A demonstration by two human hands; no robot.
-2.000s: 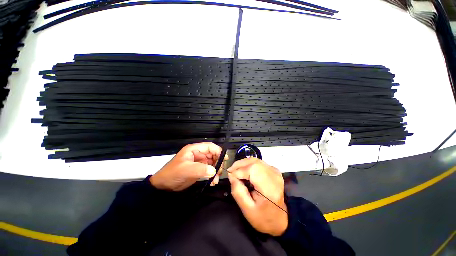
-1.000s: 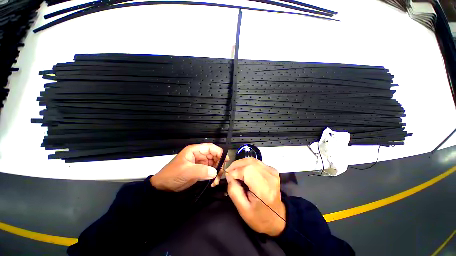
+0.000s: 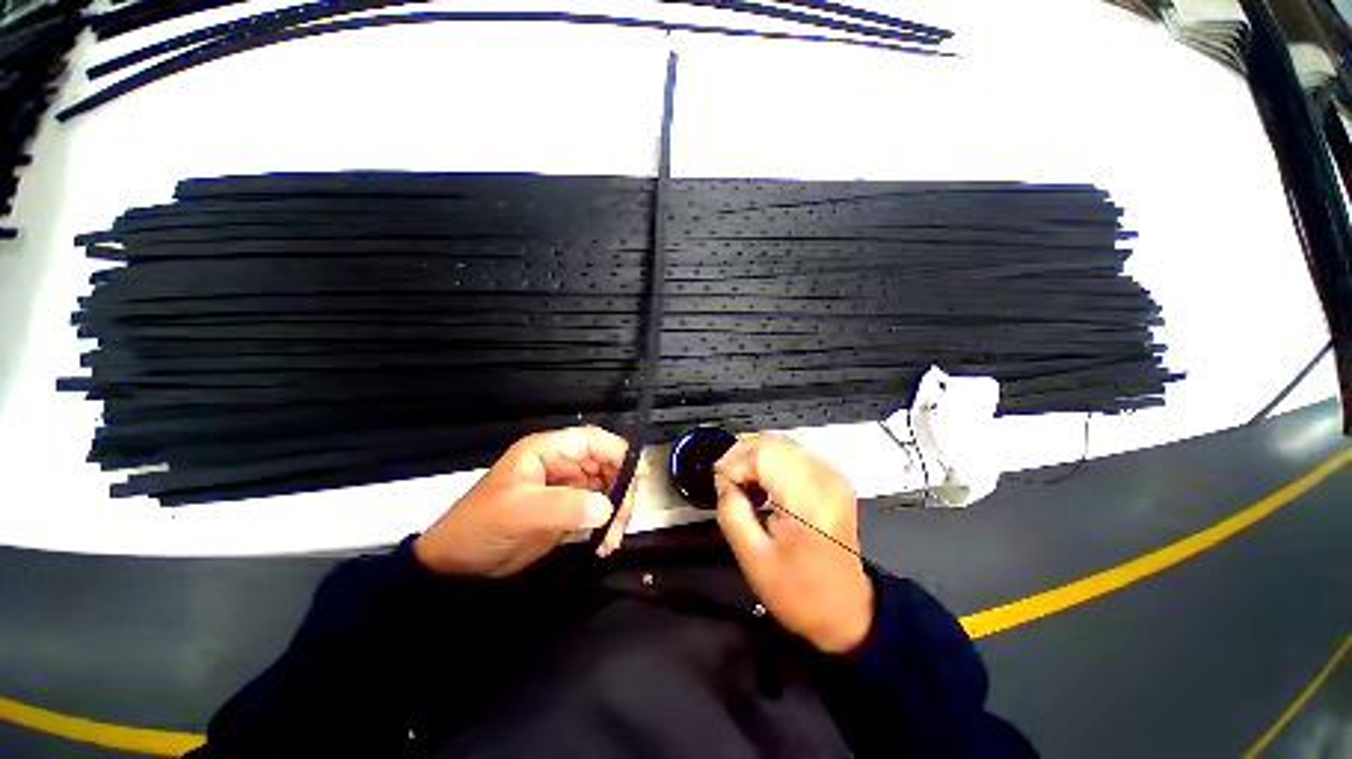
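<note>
My left hand (image 3: 528, 501) holds the near end of a narrow black strap (image 3: 658, 252) between thumb and fingers. The strap runs away from me across the strap pile (image 3: 356, 319), its far end beyond the pile. My right hand (image 3: 801, 537) pinches a very thin dark applicator (image 3: 814, 528), its tail sticking out behind the hand. The fingertips are at the right side of the round black paint pot (image 3: 694, 469). The applicator's tip is not clearly visible. The pot stands at the near table edge between my hands.
A crumpled white rag (image 3: 956, 433) with dark marks lies right of the pot. Separate curved black straps (image 3: 445, 20) lie at the far side of the white table (image 3: 875, 119). Dark bundles are at the far left. Grey floor with yellow lines shows below the table edge.
My right hand has moved away from the strap end in my left hand to the paint pot, showing more of the pot. The whole view has shifted a little.
</note>
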